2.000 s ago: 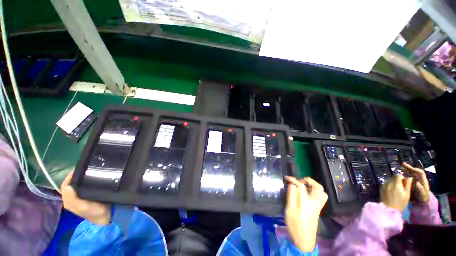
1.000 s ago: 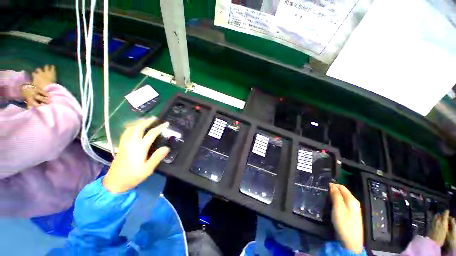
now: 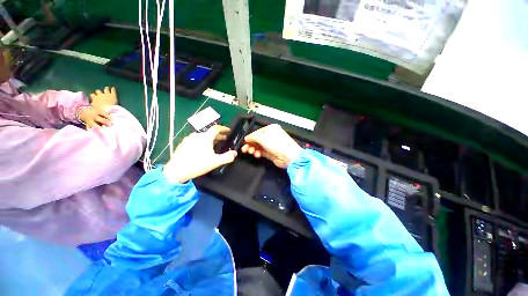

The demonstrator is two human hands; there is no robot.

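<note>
My left hand (image 3: 200,155) holds a black smartphone (image 3: 238,134) on edge above the left end of the phone tray (image 3: 255,203). My right hand (image 3: 269,144) is at the phone's right side, fingers curled against or close to it; contact is unclear. The leftmost tray slot below the phone looks empty. Other phones lie in the tray, one with a white-patterned screen (image 3: 405,199) at the right; my right sleeve covers part of the tray.
A small block with a white label (image 3: 204,118) lies behind my left hand. White cables (image 3: 156,87) hang at left, beside a person in a pink smock (image 3: 75,167). Another tray with blue-lit screens (image 3: 198,73) is at back left. A metal post (image 3: 238,52) stands behind; more trays lie right.
The leftmost phone has been lifted out of its slot and turned on edge. My right hand has moved from the tray's right end to the phone. The view has shifted left.
</note>
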